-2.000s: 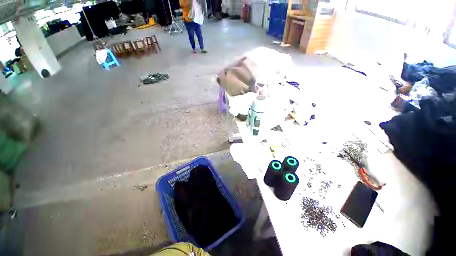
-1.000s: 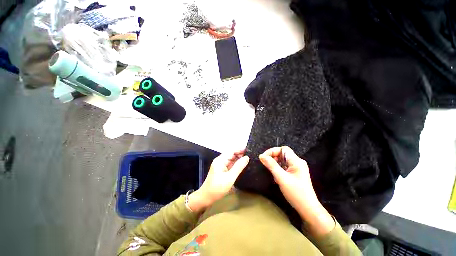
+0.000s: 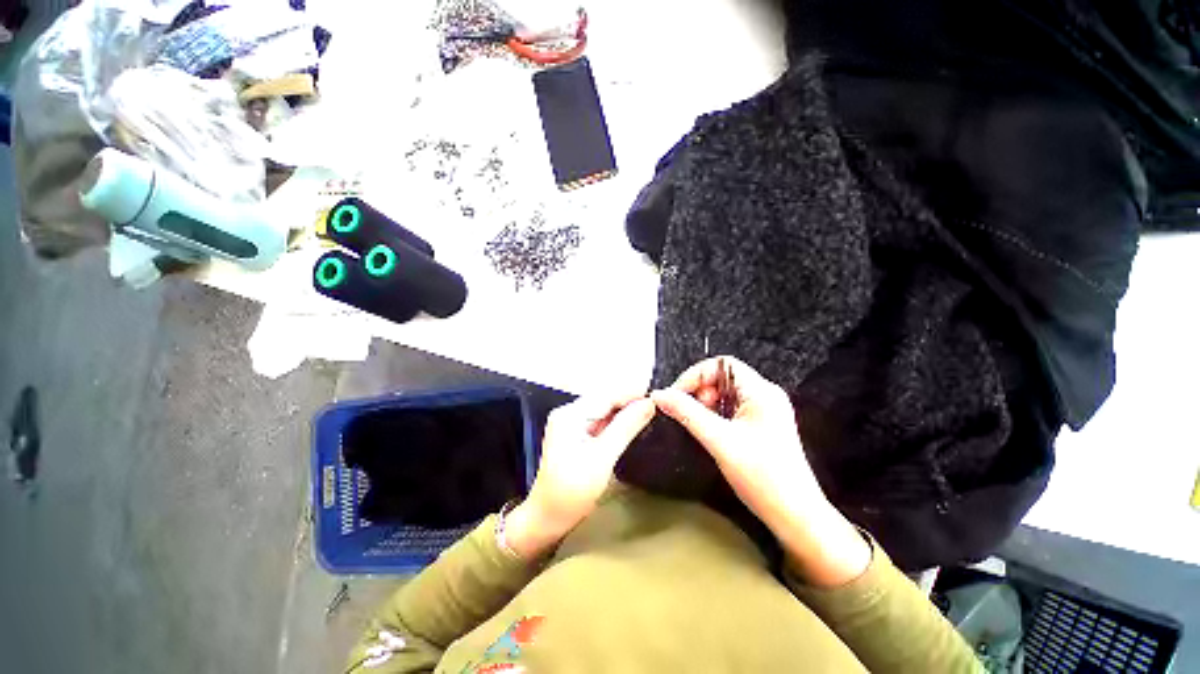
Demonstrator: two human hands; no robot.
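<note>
A large black garment (image 3: 776, 224) with speckled fleecy and smooth faces lies over the table and my lap. My left hand (image 3: 579, 452) pinches the garment's near-left edge between thumb and fingers. My right hand (image 3: 748, 428) is beside it, the thumb tips almost touching. A thin upright glint, seemingly a needle (image 3: 707, 346), stands above my right fingertips. A dark reddish band shows between the right fingers. Any thread is too fine to make out. Small dark fasteners (image 3: 532, 250) lie loose on the white table (image 3: 507, 345).
A blue basket (image 3: 326, 527) with black cloth stands left of my lap. Three thread cones (image 3: 428, 287), a teal bottle (image 3: 184, 217), plastic bags (image 3: 178, 125), a phone (image 3: 574, 123) and red-handled snips (image 3: 550, 53) lie on the table. A dark crate (image 3: 1099, 639) is at lower right.
Two seconds ago the view faced the room and no hands showed. Since one second ago, my right hand has moved left until the thumbs nearly meet. The table things appear slightly further up and left.
</note>
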